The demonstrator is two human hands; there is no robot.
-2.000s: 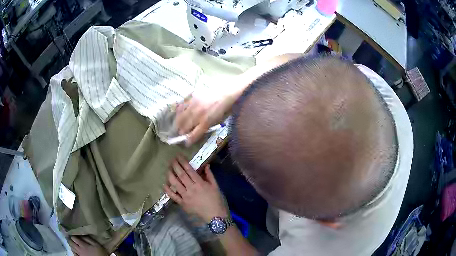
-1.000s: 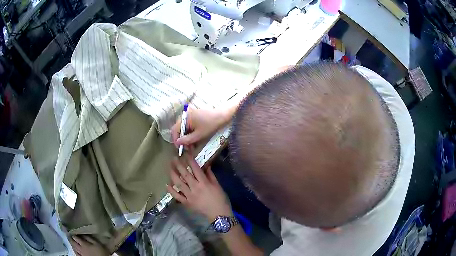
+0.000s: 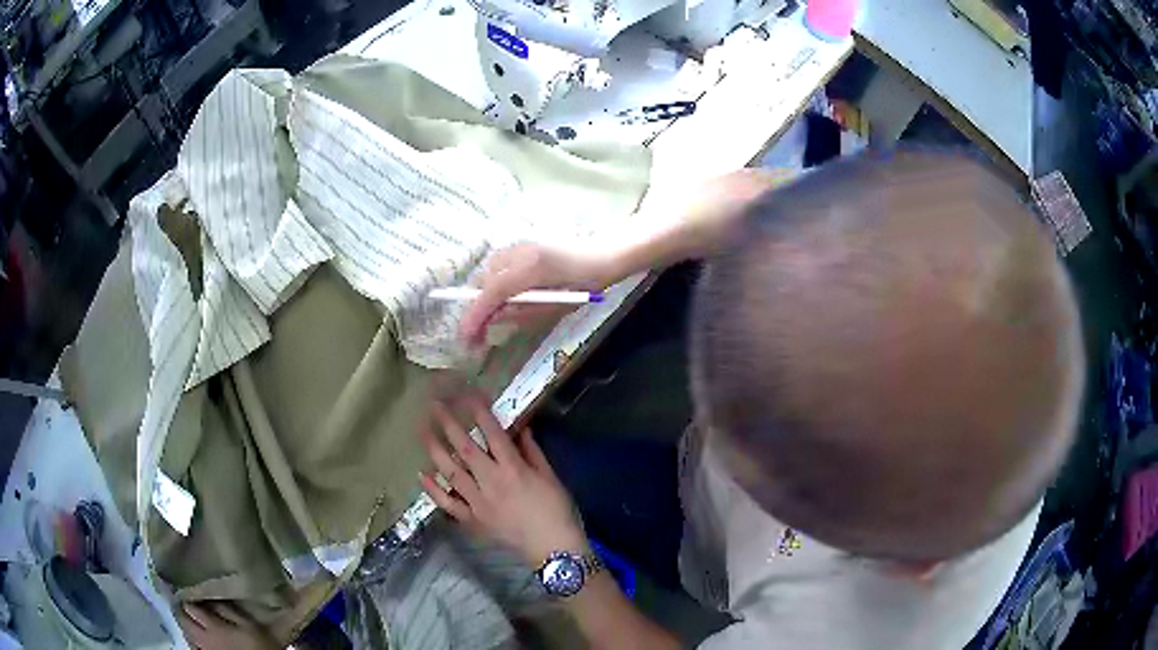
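Observation:
A khaki garment (image 3: 318,381) with striped lining (image 3: 368,191) lies spread on the white table. A hand (image 3: 219,627), seemingly my left, is cut off by the bottom edge at the garment's lower left corner. Its grip cannot be made out. My right hand is out of the picture. Another person's hand (image 3: 527,273) holds a white pen (image 3: 549,297) with a purple-blue end, roughly level over the lining. That person's other hand (image 3: 502,476), with a watch, lies spread on the khaki cloth at the table's front edge. A white label (image 3: 173,504) shows at the left.
The other person's head (image 3: 889,356) fills the right side. A white sewing machine head (image 3: 514,70) stands behind the garment, with a pink cone (image 3: 832,15) farther right. Dark snips (image 3: 667,112) lie beside the machine. Striped cloth (image 3: 432,597) hangs over the front edge near a blue bin (image 3: 615,571).
The other person's head has moved right. Their pen has swung from upright to nearly level, its tip off the khaki cloth. The watch hand and the hand at bottom left have barely moved.

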